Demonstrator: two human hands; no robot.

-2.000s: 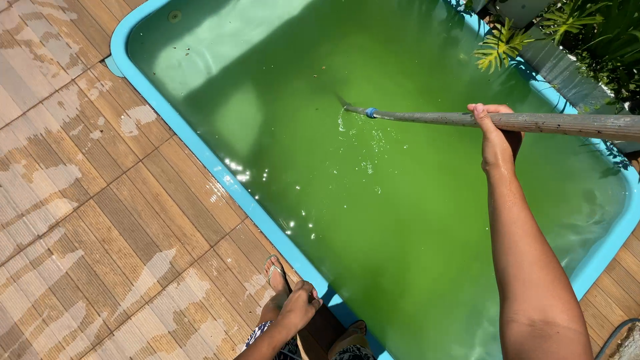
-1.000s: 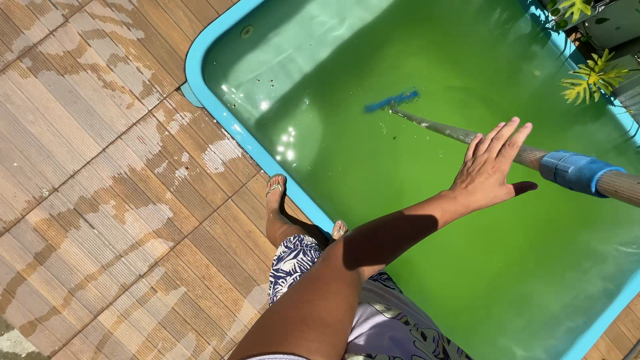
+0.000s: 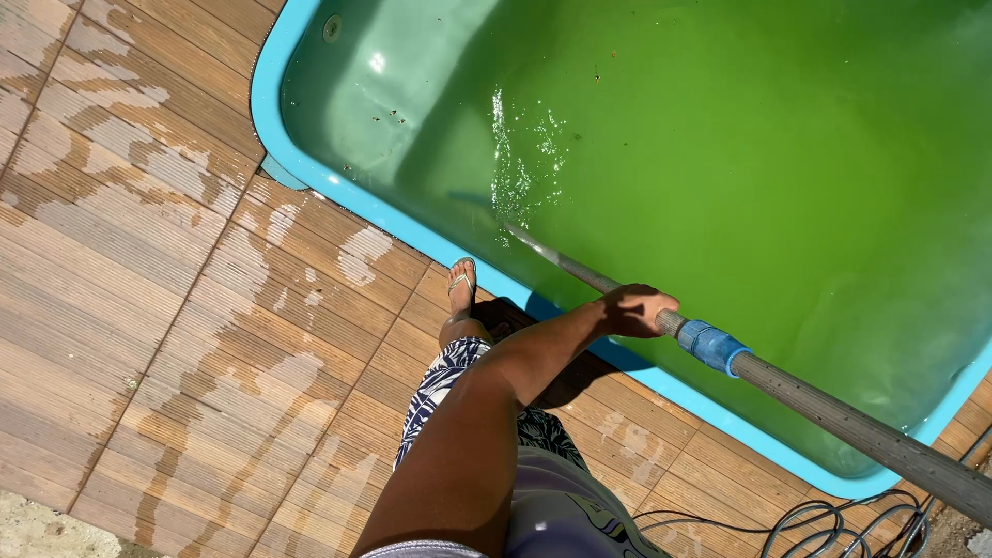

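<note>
My left hand [image 3: 639, 310] is closed around a grey telescopic pole [image 3: 821, 395], just below its blue locking collar [image 3: 711, 346]. The pole slants from the right edge down into the green water [image 3: 697, 170] of a small pool. Its far end goes under near the pool's left long side, beside glittering ripples. A faint blue brush head [image 3: 469, 199] shows dimly beneath the surface there. My right hand is out of view.
The light-blue pool rim [image 3: 372, 225] runs beside my sandalled foot [image 3: 462, 283]. Wet wood-look tiles [image 3: 194, 310] surround it. A coiled dark cable or hose [image 3: 821, 515] lies by the lower right corner. Small debris floats near the shallow ledge.
My left hand, spread beside the pole a second ago, now grips it. The submerged brush has moved closer to the rim near my foot. My right hand, on the pole two seconds ago, is out of view.
</note>
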